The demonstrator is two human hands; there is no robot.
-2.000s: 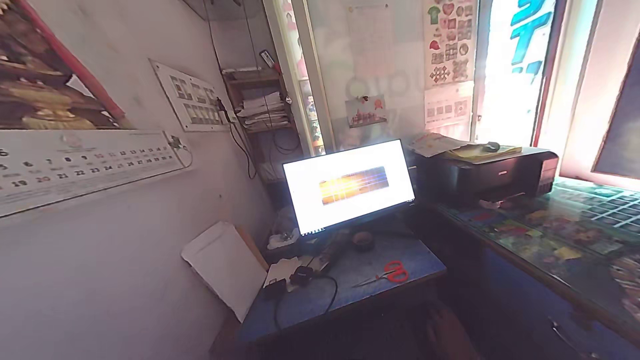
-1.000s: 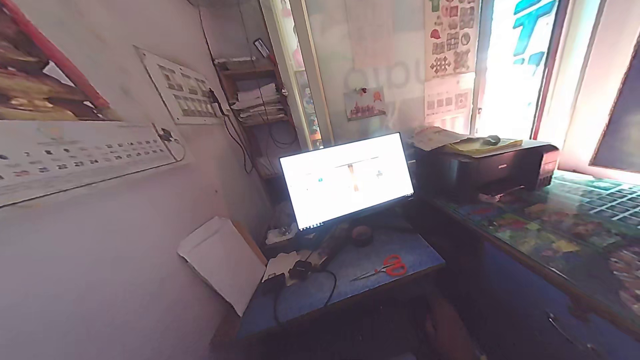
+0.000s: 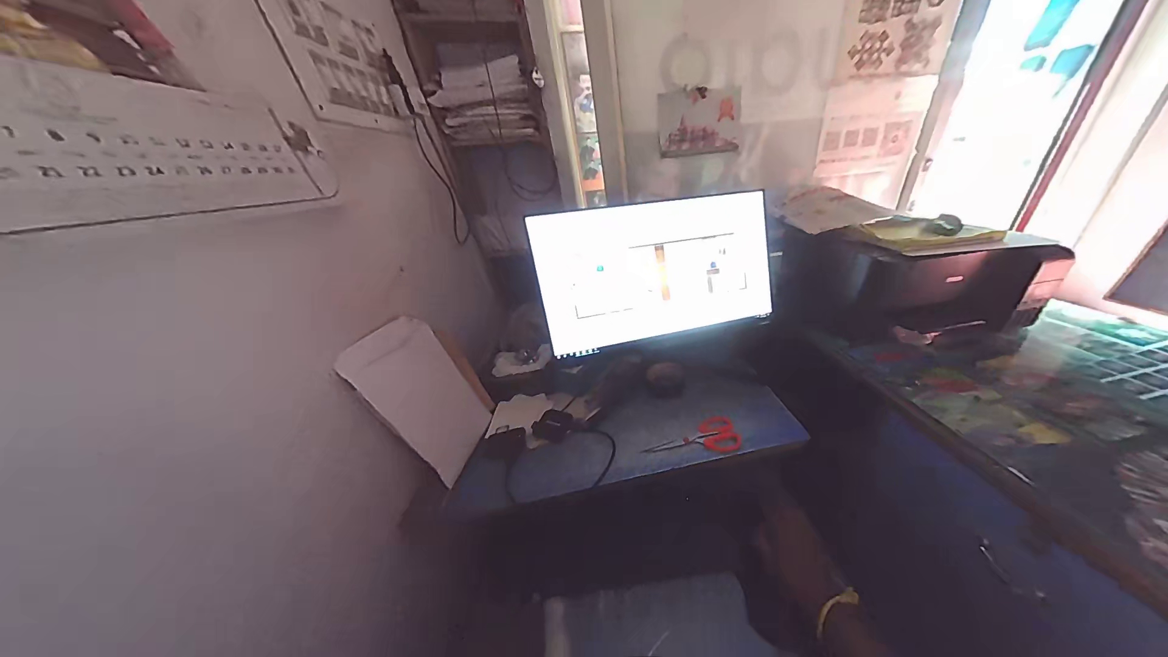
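My right hand (image 3: 780, 534) reaches into the shadow below the front edge of a blue desk (image 3: 630, 456). A yellow band (image 3: 835, 607) circles its wrist. The fingers are too dark to show whether they hold anything. My left hand is out of view. On the desk, above my right hand, lie scissors with red handles (image 3: 721, 435), blades pointing left. Black plugs or adapters (image 3: 553, 425) with a cable sit to their left, partly on papers. Behind stands a lit monitor (image 3: 652, 274) with a mostly white screen. A small dark round object (image 3: 665, 377) is below it.
A black printer (image 3: 949, 283) with papers on top stands at the right, beside a glass-topped counter (image 3: 1031, 411). A white board or folder (image 3: 415, 392) leans on the left wall. Shelves (image 3: 488, 96) hold stacked papers. A greyish surface or cloth (image 3: 652, 616) shows at the bottom.
The orange picture on the monitor two seconds ago has given way to a mostly white page with small shapes. More of my right forearm and its yellow band shows now.
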